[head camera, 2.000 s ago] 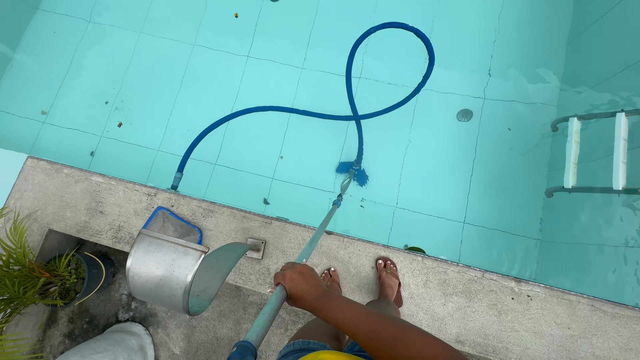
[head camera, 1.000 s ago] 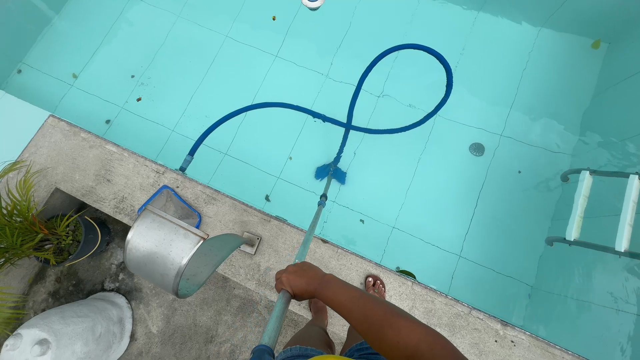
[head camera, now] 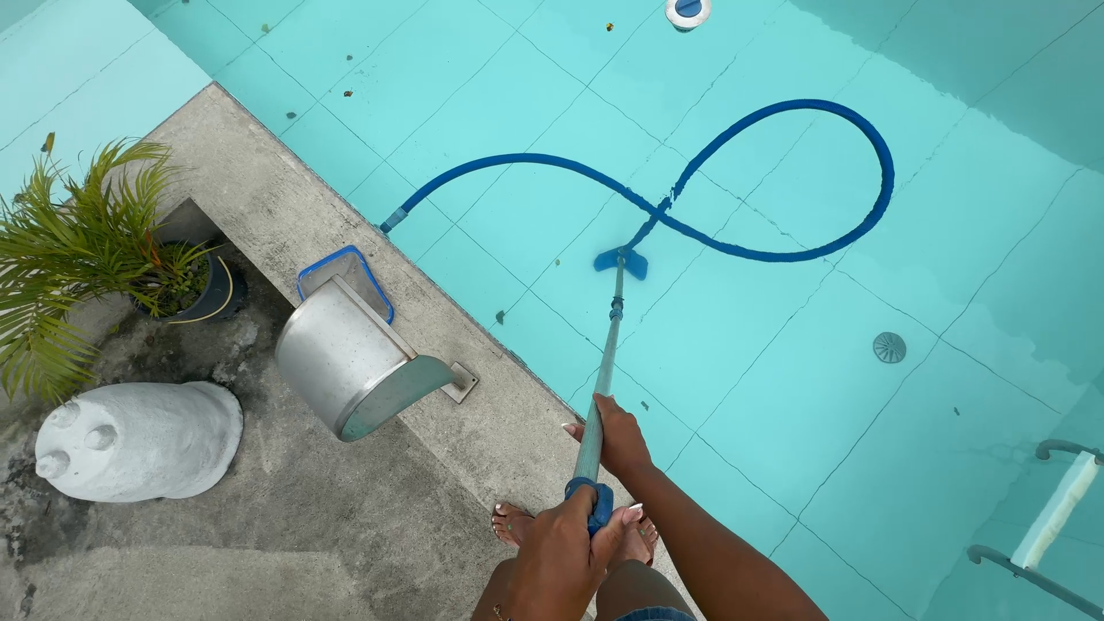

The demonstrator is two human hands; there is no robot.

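My left hand (head camera: 556,552) grips the telescopic pole (head camera: 606,362) at its blue clamp (head camera: 595,503), close to my body. Further up the shaft, my right hand (head camera: 619,438) is closed around the metal tube. The pole slants out over the pool to a blue vacuum head (head camera: 621,260), which is under the water. From that head a blue pool hose (head camera: 806,106) makes a large loop, crosses itself and runs to a pale cuff (head camera: 394,219) at the pool wall.
On the left stand a curved metal fixture (head camera: 336,354), a blue-framed skimmer net (head camera: 377,296), a potted palm (head camera: 203,289) and a white sculpted object (head camera: 142,442). The concrete pool edge (head camera: 509,414) runs beside my feet. A ladder (head camera: 1056,509) is at right; a white-and-blue float (head camera: 687,12) is at top.
A second hand has come into view on the blue clamp. The vacuum head has moved relative to the hose crossing. The view has turned and shifted noticeably.
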